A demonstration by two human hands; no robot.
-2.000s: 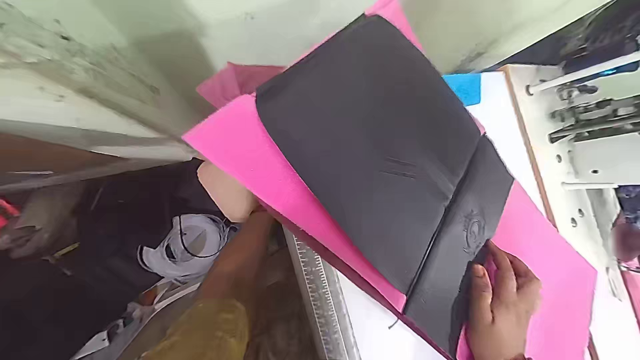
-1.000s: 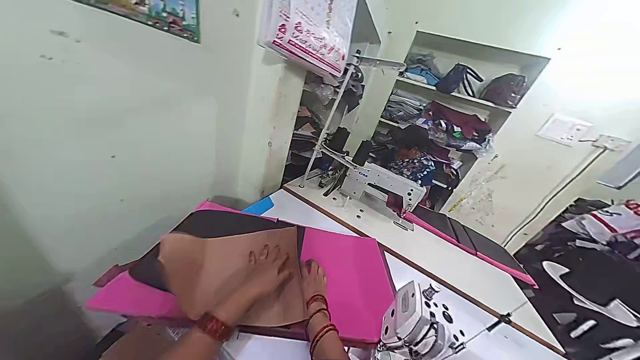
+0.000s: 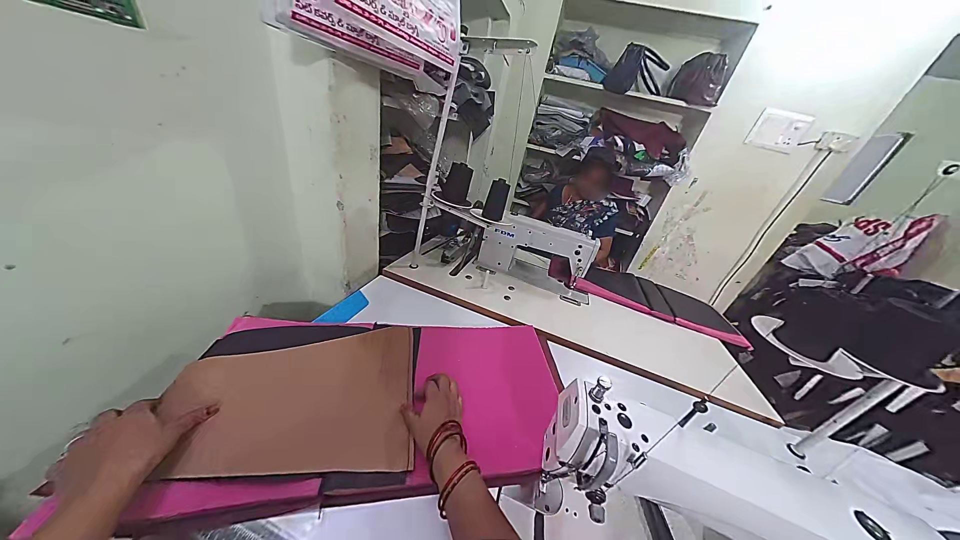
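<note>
A brown sheet point(image 3: 300, 409) lies over a black panel point(image 3: 289, 337) on a stack of pink sheets point(image 3: 487, 390). My left hand point(image 3: 124, 442) is at the brown sheet's left end, thumb on top; its other fingers are partly hidden at the edge, so whether it grips the sheet is unclear. My right hand point(image 3: 436, 409), with bangles at the wrist, rests at the sheet's right edge, fingers bent, touching the brown edge and the pink beside it.
A white sewing machine head point(image 3: 592, 442) stands close at the right. Behind is a second sewing machine point(image 3: 532, 240) with black and pink material point(image 3: 660, 300) under it and a person point(image 3: 589, 199) beyond. A blue piece point(image 3: 345, 306) lies near the wall.
The brown sheet now lies over the black panel, which was uncovered two seconds ago. My left hand has moved left to the brown sheet's end. The view has swung up to the room.
</note>
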